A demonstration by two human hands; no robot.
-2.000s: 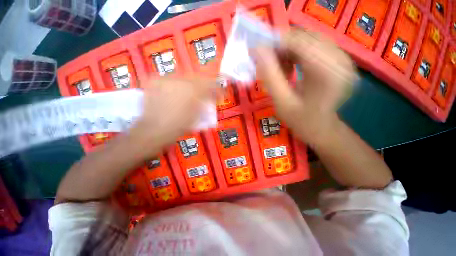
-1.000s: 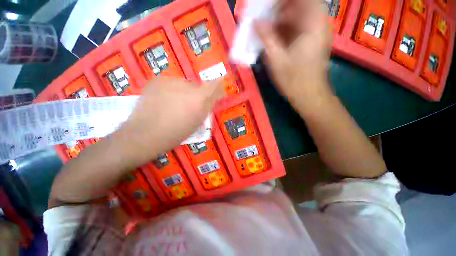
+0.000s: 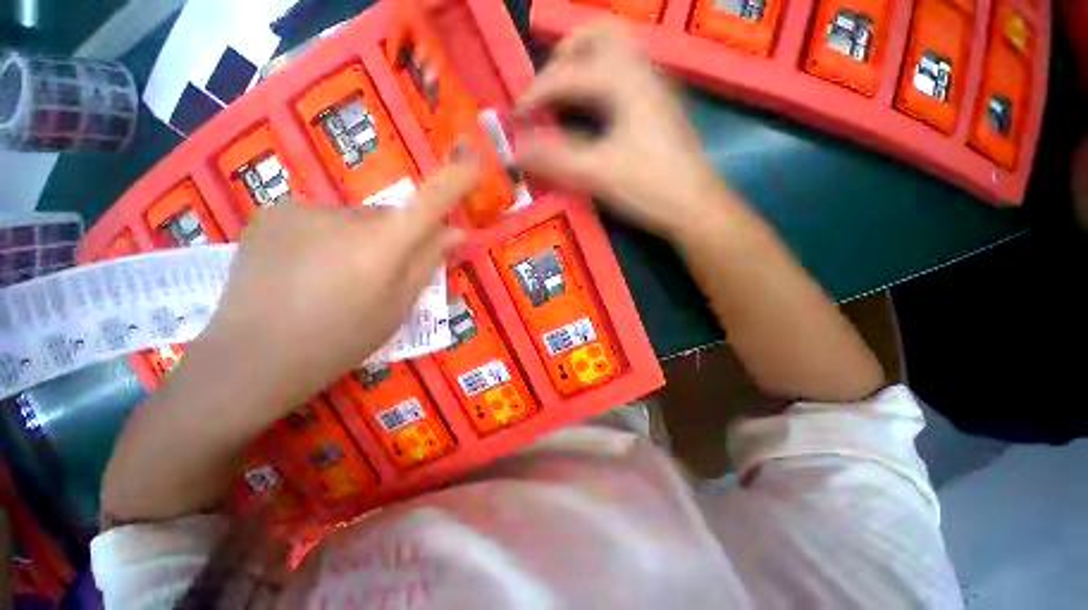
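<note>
My left hand (image 3: 316, 280) holds the label strip (image 3: 113, 312), which trails left across the phone tray (image 3: 644, 387); a short end (image 3: 420, 322) hangs below the fingers. One orange phone (image 3: 459, 125) is blurred and raised, tilted, at its top-row pocket at the tray's right end. My left fingertips touch its lower end. My right hand (image 3: 626, 137) is at the phone's right edge, thumb and finger bent together; whether they grip it is unclear. A small white label (image 3: 496, 137) shows between phone and right fingers. Bottom-row phones (image 3: 555, 304) bear barcode labels.
A second tray of phones (image 3: 776, 72) lies at the upper right. Label rolls (image 3: 78, 105) stand at the far left, beside a sheet with dark squares (image 3: 233, 74). The green tabletop (image 3: 811, 203) shows right of the tray; its curved edge runs near my right forearm.
The phone has come up out of its pocket. My right hand has moved down and left to it, and the white piece it held is no longer seen there. The tray has shifted slightly left.
</note>
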